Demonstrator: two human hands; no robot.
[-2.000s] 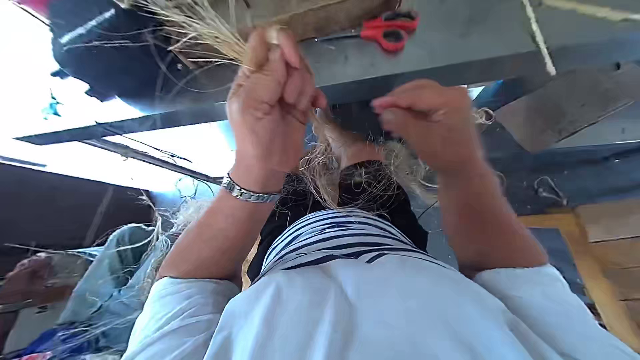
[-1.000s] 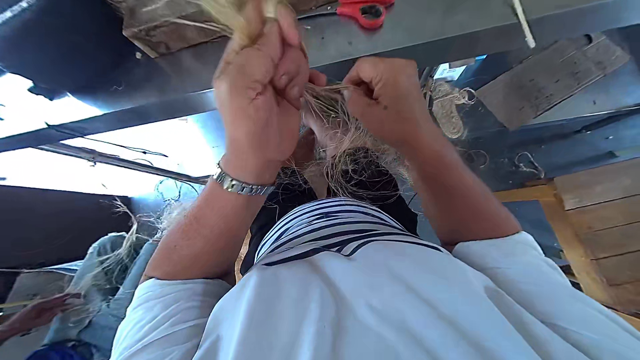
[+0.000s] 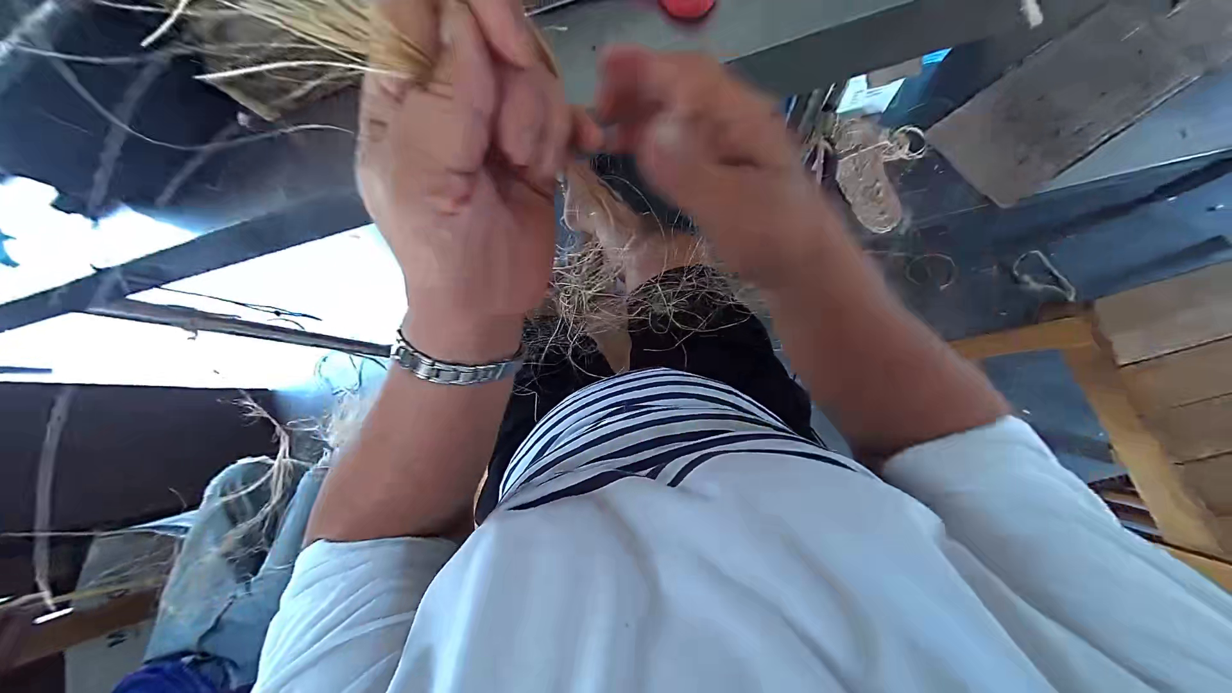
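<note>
My left hand [image 3: 462,164], with a metal watch band at the wrist, is closed around a bundle of straw-coloured plant fibres [image 3: 327,38] that fans out to the upper left. Close beside it on the right is my right hand [image 3: 712,154], blurred, its thumb and fingers drawn together near the left fingertips; whether a fibre lies between them cannot be told. Loose tangled fibres [image 3: 597,289] lie over my dark-clad lap below both hands. At the top edge only part of a red scissors handle [image 3: 687,8] shows on the grey table.
The grey table's edge [image 3: 828,43] runs across the top. On the right are a flat board [image 3: 1068,106], a pale woven fibre piece [image 3: 866,178] and a wooden frame with slats [image 3: 1107,385]. Another person's denim-clad leg [image 3: 212,549] is at the lower left.
My right hand was pinching strands by the left hand a second ago and has since moved up. The left hand keeps its hold on the bundle. The view has shifted, leaving less of the scissors visible.
</note>
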